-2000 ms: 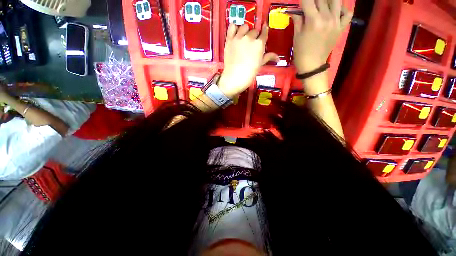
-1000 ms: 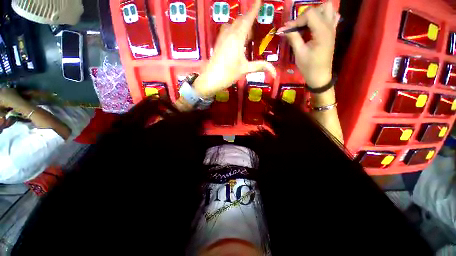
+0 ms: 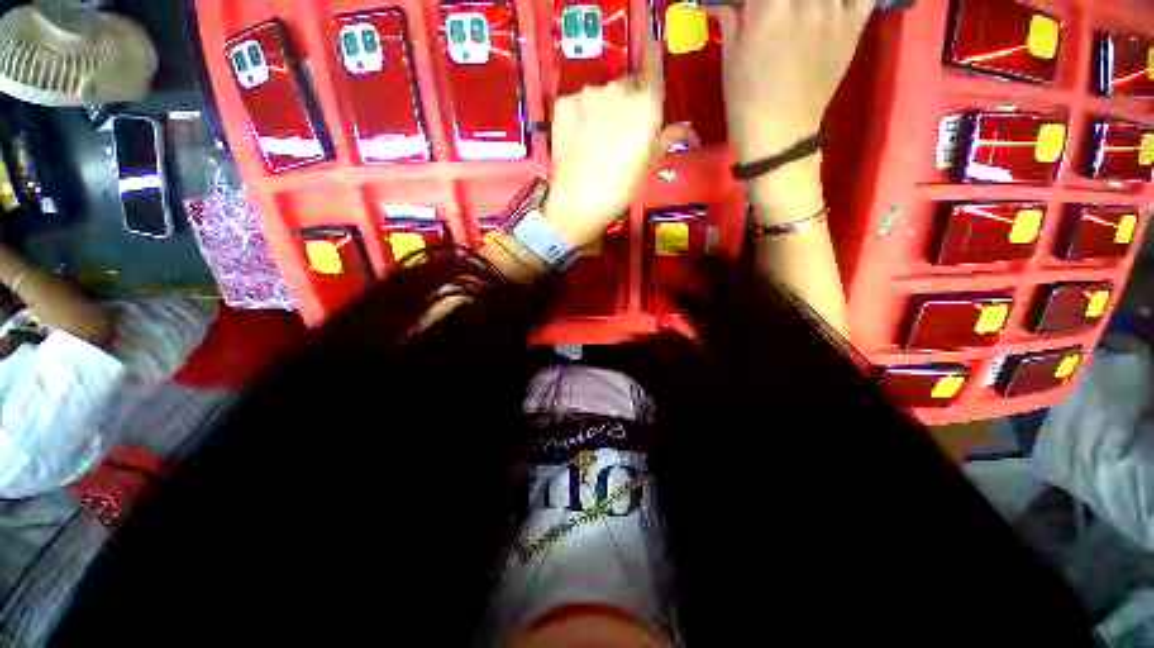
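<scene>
Red glossy phone back covers (?) (image 3: 489,108) lie in the pockets of a coral-red tray (image 3: 380,190). Several upper-row covers show pale camera areas with green dots (image 3: 471,36). The upper cover between my hands has a yellow tab (image 3: 685,28). My left hand (image 3: 605,146), with a watch, rests over the neighbouring cover, its thumb apart and touching the lower end of the yellow-tabbed one. My right hand (image 3: 791,76), with two bracelets, is at that cover's top right, its fingers partly cut off by the top edge. It holds a slim dark tool (image 3: 893,4).
A neighbouring coral-red tray (image 3: 906,241) with yellow-tabbed red parts is at right. A clear pinkish sheet (image 3: 241,243), a loose smartphone (image 3: 141,175) and a pale fan (image 3: 76,51) are at left. People in pale clothing show at both sides.
The yellow tab seen lifted at the tool's tip a second ago is gone from that cover, whose green-dotted camera area shows. Both hands are now at the cover to its right. The view has shifted right.
</scene>
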